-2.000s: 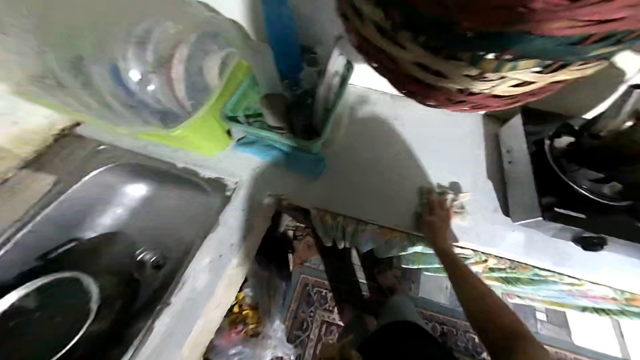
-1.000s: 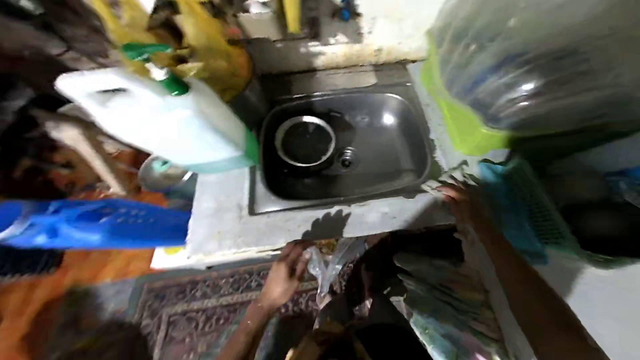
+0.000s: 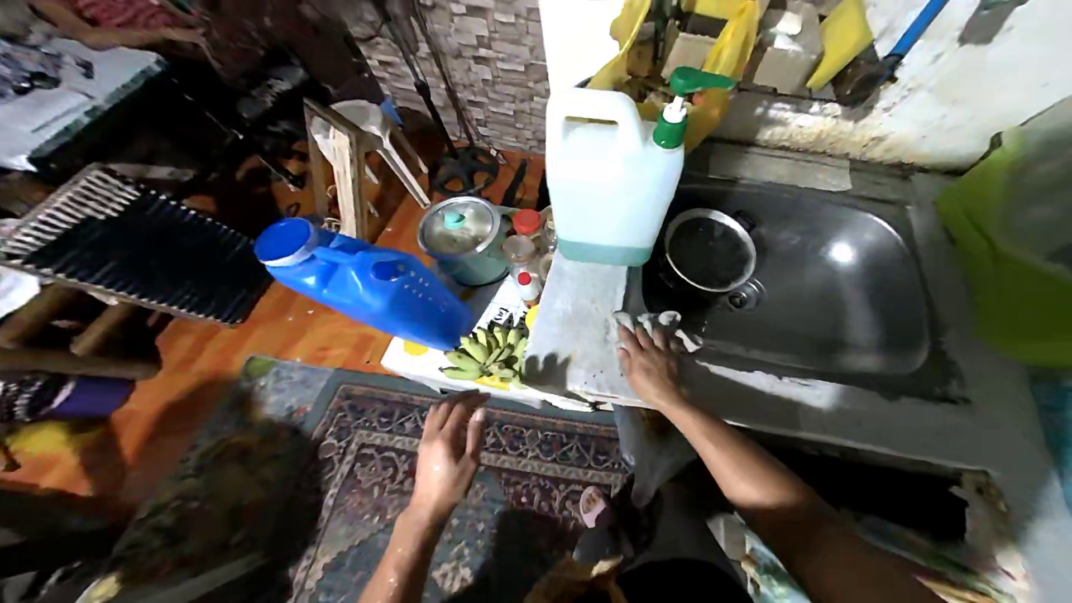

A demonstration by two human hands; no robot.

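Note:
My right hand point(image 3: 652, 365) presses a crumpled light cloth point(image 3: 662, 325) flat on the counter at the near left corner of the steel sink point(image 3: 837, 293). Nothing is in my left hand point(image 3: 450, 448), which hangs over the patterned rug with its fingers loosely spread, just in front of a bunch of small green bananas point(image 3: 490, 353). Beyond the cloth, a large white jug with a green pump point(image 3: 615, 180) stands on the counter's left end. A dark pot with a pale rim point(image 3: 710, 251) sits inside the sink.
Left of the counter are a blue plastic jug point(image 3: 364, 280), a lidded pot point(image 3: 461, 239) and red-capped jars point(image 3: 526, 224). A black rack point(image 3: 142, 243) stands farther left. Yellow bags lie behind the sink; a green container point(image 3: 1005, 251) is at right. A person's arm point(image 3: 126, 32) shows at top left.
The view has swung left. My right hand and the cloth have moved left along the counter, from the sink's near right corner to its near left one.

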